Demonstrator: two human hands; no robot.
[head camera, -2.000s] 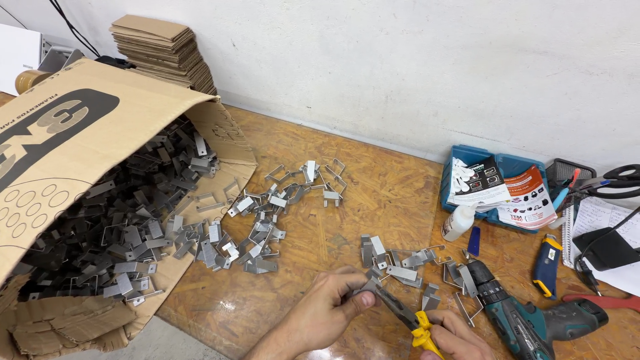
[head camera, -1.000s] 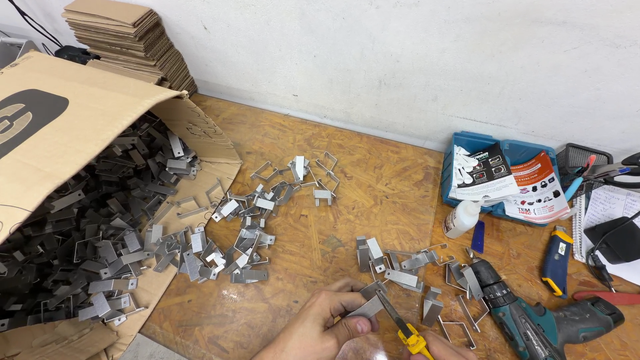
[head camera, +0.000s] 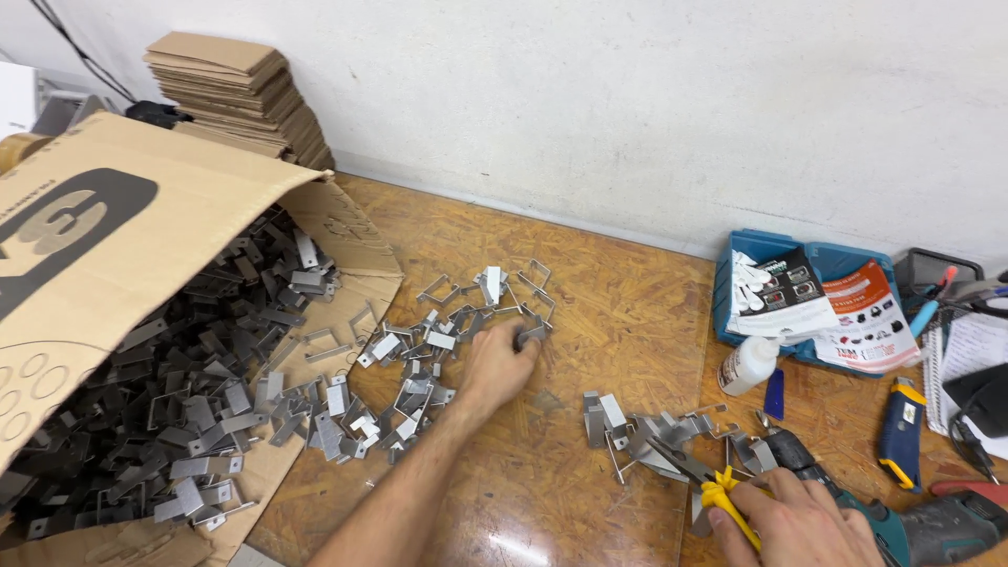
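My left hand (head camera: 501, 361) is at the right edge of the loose pile of bent metal brackets (head camera: 417, 394), its fingers around one bracket (head camera: 531, 334). Low on the right, my right hand (head camera: 803, 520) holds pliers with yellow handles (head camera: 720, 492). The jaws of the pliers point up and left, over a smaller group of brackets (head camera: 614, 417); whether they touch any is unclear. Many more brackets (head camera: 189, 394) fill a cardboard box (head camera: 173, 173) lying on its side at the left.
A cordless drill (head camera: 890, 512) lies beside my right hand. Behind it are a utility knife (head camera: 902, 433), a small white bottle (head camera: 748, 365) and blue bins (head camera: 722, 291) with leaflets. Stacked cardboard sheets (head camera: 228, 87) stand by the wall at the back left.
My left hand has moved from beside the pliers, up and left to the loose brackets. My right hand still holds the pliers, now farther right and apart from my left hand.
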